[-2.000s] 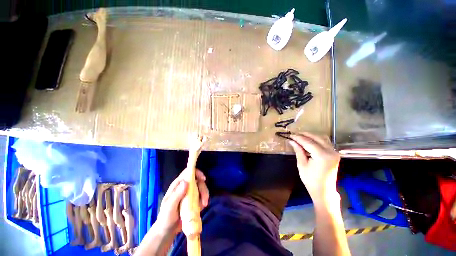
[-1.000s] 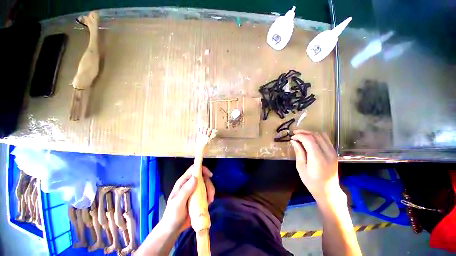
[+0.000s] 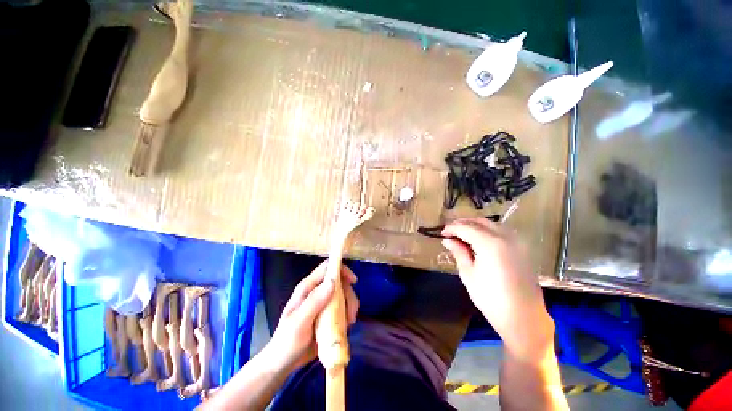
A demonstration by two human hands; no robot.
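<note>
My left hand (image 3: 317, 309) is closed around a tan leg-shaped piece (image 3: 331, 329). Its splayed, toed end points up over the bench edge, just left of the cardboard pad. My right hand (image 3: 494, 269) pinches a thin black curved fitting (image 3: 431, 231) between thumb and fingertips, below the pad and right of the toes, not touching them. The cardboard pad (image 3: 380, 215) has a whitish dab (image 3: 406, 193) on it. A tangled pile of black fittings (image 3: 488, 172) lies right of the pad. Another black fitting shows partly behind my right fingers.
Two white squeeze bottles (image 3: 494, 67) (image 3: 566, 95) lie at the upper right, beside a clear panel (image 3: 618, 168). Another leg piece (image 3: 167, 88) and a phone (image 3: 98, 76) lie at left. Blue crates (image 3: 227, 321) with leg pieces and a plastic bag (image 3: 112, 261) sit lower left.
The black fitting in my right fingers has moved left, away from the loose one and towards the toed end. My left hand still holds the leg piece. The whole view has shifted and tilted.
</note>
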